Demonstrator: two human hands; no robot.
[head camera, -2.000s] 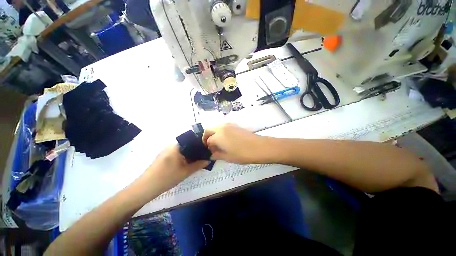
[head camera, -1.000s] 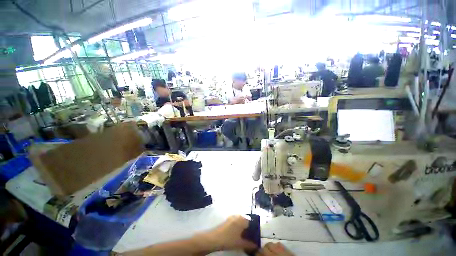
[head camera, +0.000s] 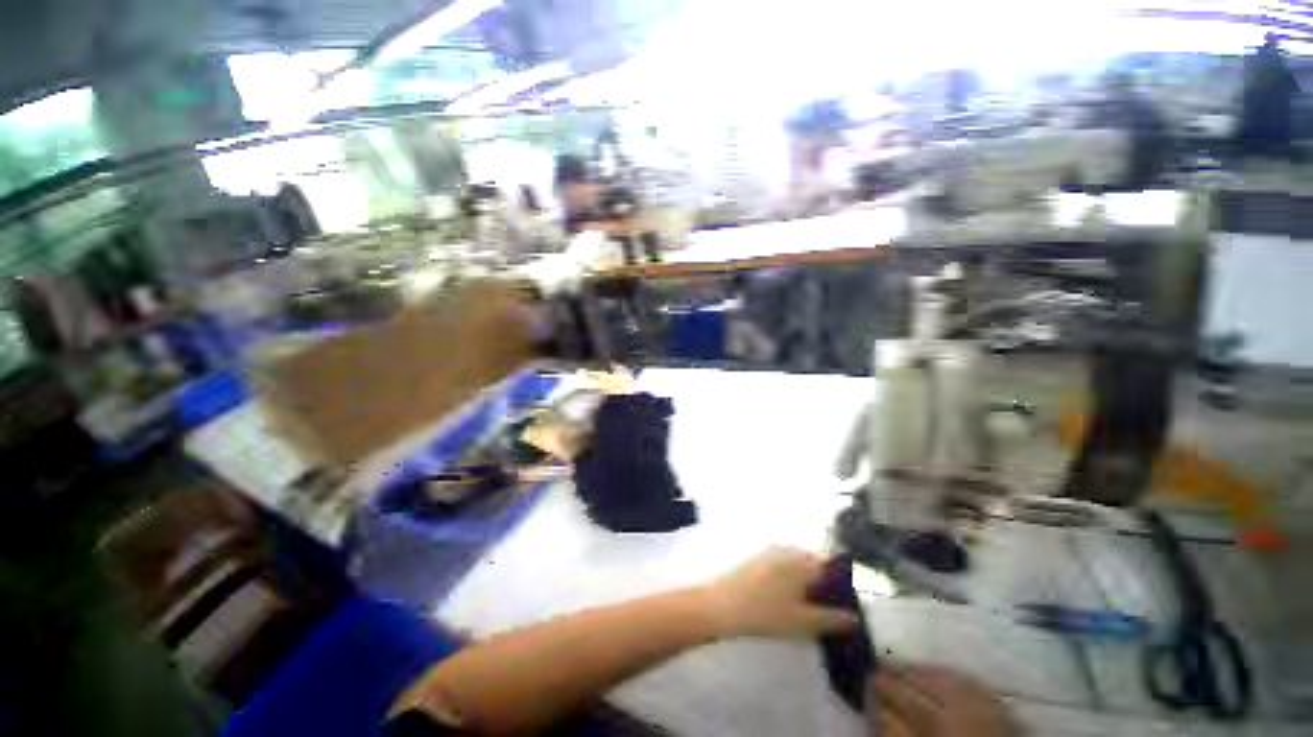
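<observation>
The frame is blurred. My left hand (head camera: 782, 592) holds a black fabric piece (head camera: 847, 634) in front of the sewing machine, at the lower right of the view. My right hand (head camera: 943, 706) is at the bottom edge, partly cut off, close to the lower end of the piece; blur hides whether its fingers grip it. A fanned stack of black cut pieces (head camera: 631, 464) lies on the white table (head camera: 763, 418), left of my hands. The off-white sewing machine head (head camera: 922, 432) stands behind the piece, with dark fabric (head camera: 922, 547) under it.
Black shears (head camera: 1195, 648) and light blue snips (head camera: 1087, 621) lie right of the needle area. A blue-lined bin (head camera: 432, 554) with scraps stands at the left, a brown board (head camera: 396, 374) behind it. Blurred workstations and a person (head camera: 590, 195) are at the back.
The view has lifted and swung left, so the machine and stack appear further right. My left hand stays on the black piece, which both hands held lower over the table earlier.
</observation>
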